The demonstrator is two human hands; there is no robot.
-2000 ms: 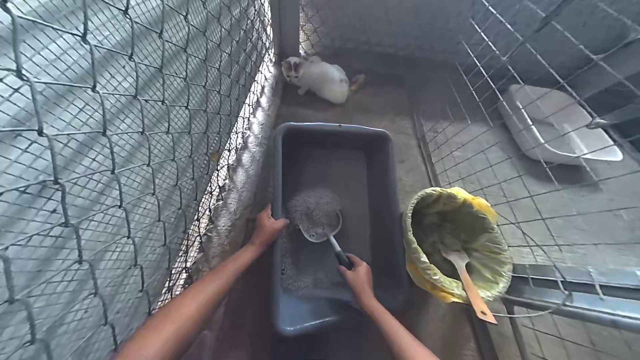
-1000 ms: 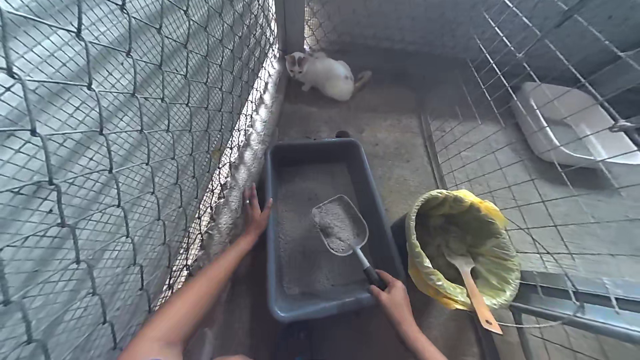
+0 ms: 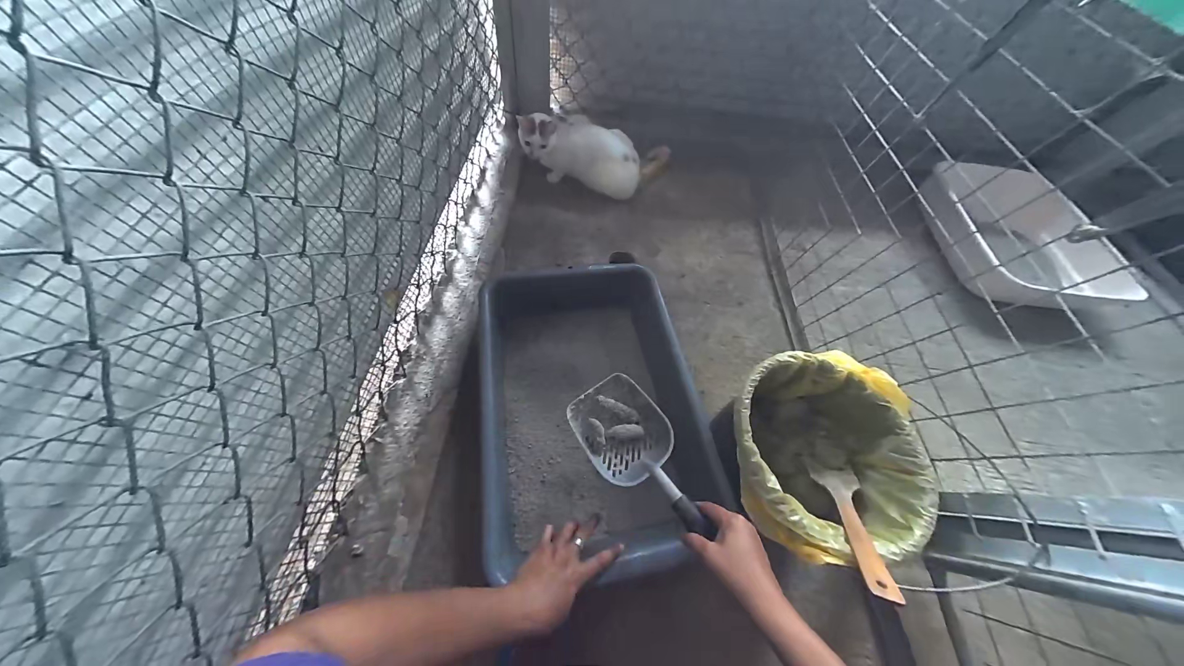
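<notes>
A slotted metal litter scoop (image 3: 622,430) with several clumps in it is held over a grey plastic litter tray (image 3: 684,388). Its dark handle is in my right hand (image 3: 735,553), by the tray's near right corner. My left hand (image 3: 560,573), with a ring on one finger, rests with spread fingers at the tray's near rim. Grey litter (image 3: 546,453) covers the tray's floor. Right of the tray stands a bucket lined with a yellow bag (image 3: 772,499). A spatula with a wooden handle (image 3: 868,546) leans inside it, its handle sticking out over the rim.
A white cat (image 3: 592,159) crouches at the far corner beside a post. Chain-link fence (image 3: 194,277) runs along the left. On the right is a wire grid panel (image 3: 888,277), with a white litter tray (image 3: 1036,277) behind it and a metal frame bar (image 3: 1064,527) low down.
My left hand has moved from the tray's left side to its near rim. The loose litter heaped in the scoop has gone, and clumps now lie in it.
</notes>
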